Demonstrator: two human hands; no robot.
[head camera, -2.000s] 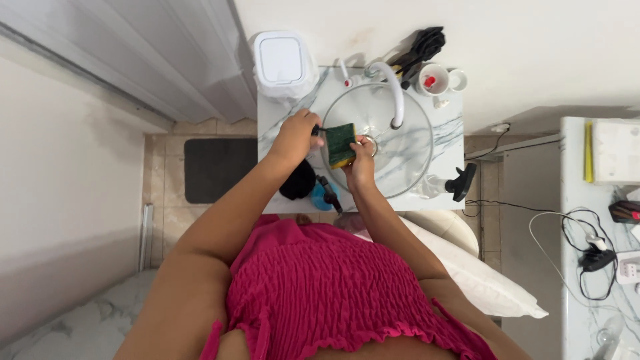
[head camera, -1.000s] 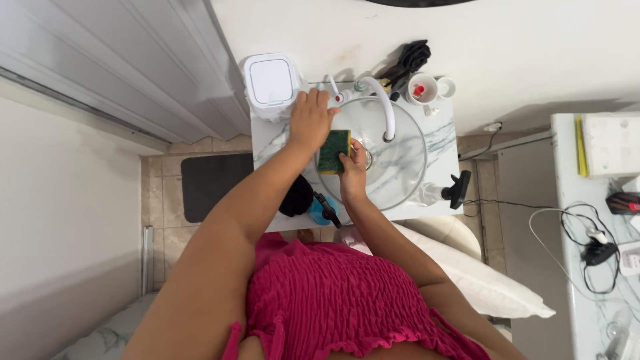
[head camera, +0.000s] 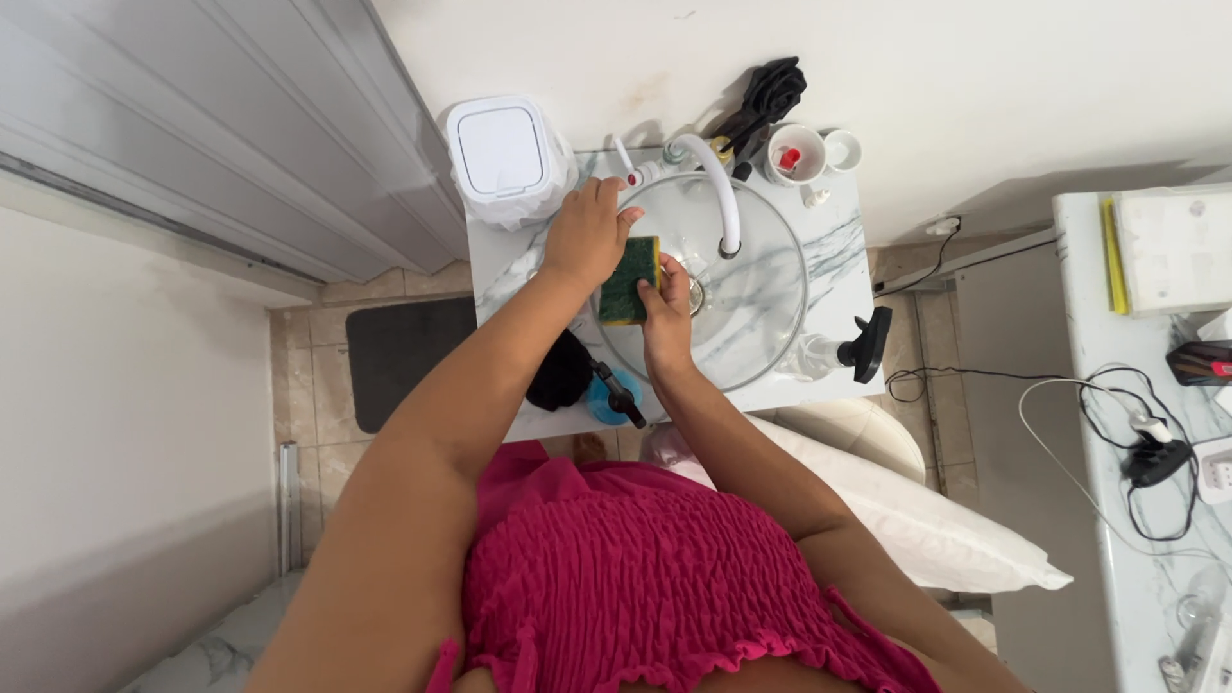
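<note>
My right hand (head camera: 668, 313) grips a green and yellow scouring sponge (head camera: 628, 281), its dark green side up, above the left part of a clear glass basin (head camera: 751, 318). My left hand (head camera: 587, 231) is just above and left of the sponge, over the basin's rim. Its thumb is apart from the fingers, and I see nothing held in it; the palm is hidden. The fingertips are close to the base of a white tap (head camera: 647, 175) with a red mark; whether they touch is unclear. The tap's curved white spout (head camera: 724, 197) arches over the basin.
A lidded white bin (head camera: 500, 149) stands at the counter's back left. Behind the basin are a black fabric flower (head camera: 773, 91) and a white cup (head camera: 796, 154). A spray bottle (head camera: 823, 356) stands right; a black item (head camera: 560, 371) and blue container (head camera: 613, 397) sit near the front edge.
My left hand has moved from beside the sponge up toward the tap's base. Two seconds ago something small and dark showed at its fingers. The sponge stays in my right hand.
</note>
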